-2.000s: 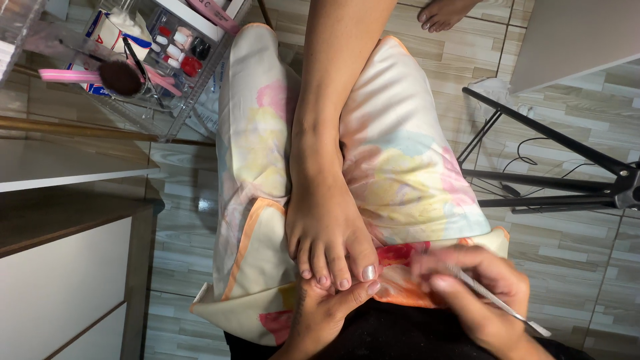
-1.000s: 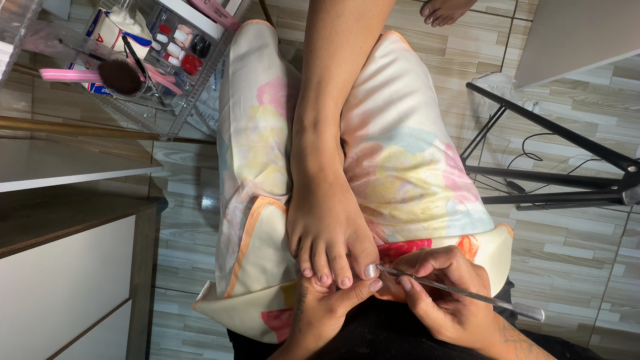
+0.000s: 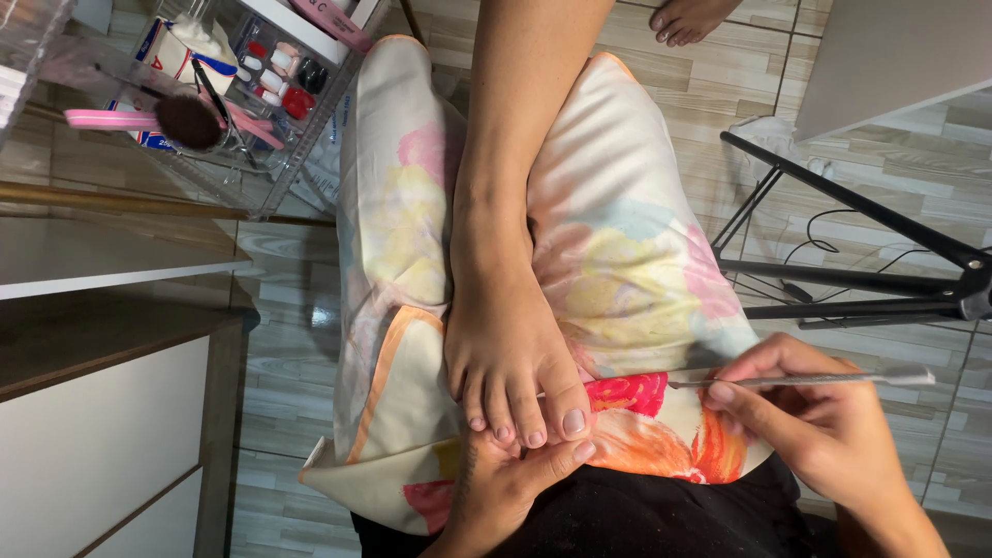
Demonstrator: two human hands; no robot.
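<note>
Another person's bare foot point(image 3: 511, 341) rests on my lap, over a floral cloth point(image 3: 635, 256) with orange edging. My left hand point(image 3: 511, 480) holds the toes from below, its thumb beside the big toe, whose nail looks light and glossy. To the right, my right hand point(image 3: 814, 426) pinches a thin metal cuticle tool point(image 3: 806, 380) between thumb and fingers. The tool lies nearly level, its narrow tip pointing left over the cloth's red patch, apart from the toe. Its wider flat end extends past my hand.
At upper left, a clear plastic organizer point(image 3: 271, 186) holds nail tips point(image 3: 273, 81), a dark-bristled brush point(image 3: 188, 122) and a box of cotton point(image 3: 190, 54). White drawers point(image 3: 108, 442) stand at left. A black metal stand point(image 3: 852, 271) with cables is at right. The other foot point(image 3: 690, 19) is on the floor.
One second ago the tool's tip was at the big toenail; my right hand has since moved right, away from it, with the tool. My left hand stays at the toes.
</note>
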